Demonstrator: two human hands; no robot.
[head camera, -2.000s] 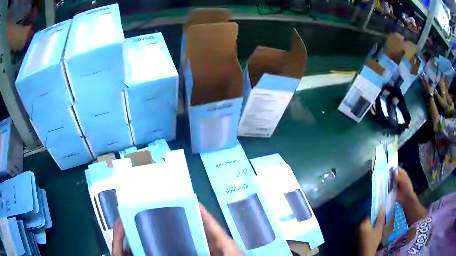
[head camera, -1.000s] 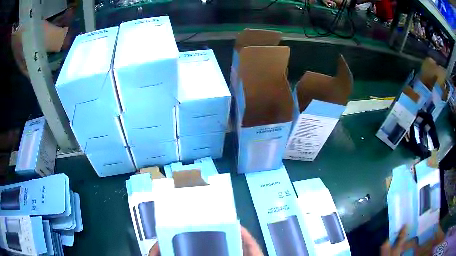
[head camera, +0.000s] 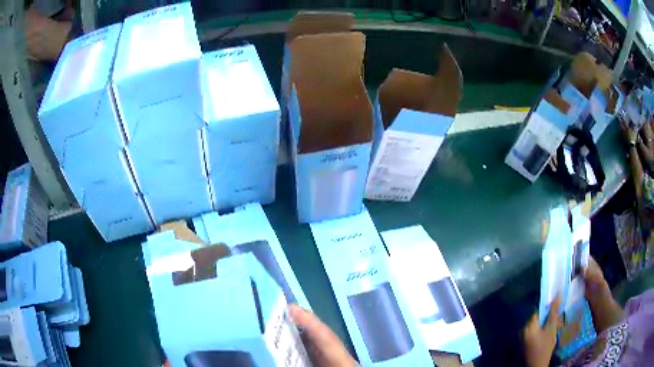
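A light blue carton (head camera: 208, 308), opened into a box shape, is at the bottom centre-left, its printed dark cylinder cut off by the frame edge. A brown flap shows at its top, and a text side faces right. My right hand (head camera: 321, 340) holds this text side, fingers partly hidden. My left hand is not in view. Flat carton blanks (head camera: 376, 315) lie overlapping to the right, and others (head camera: 258, 236) lie behind the held carton.
Closed cartons (head camera: 161, 107) form a tight stack at the left. Open-top cartons (head camera: 333, 179) stand behind the blanks. A pile of flat blanks (head camera: 43, 279) is at far left. A black ring-shaped item (head camera: 579, 163) lies at right. A neighbour's hands (head camera: 541, 333) hold a carton at lower right.
The held carton has turned, so its text side now shows on the right. Fingers seen at its left earlier are out of view. The camera view has shifted.
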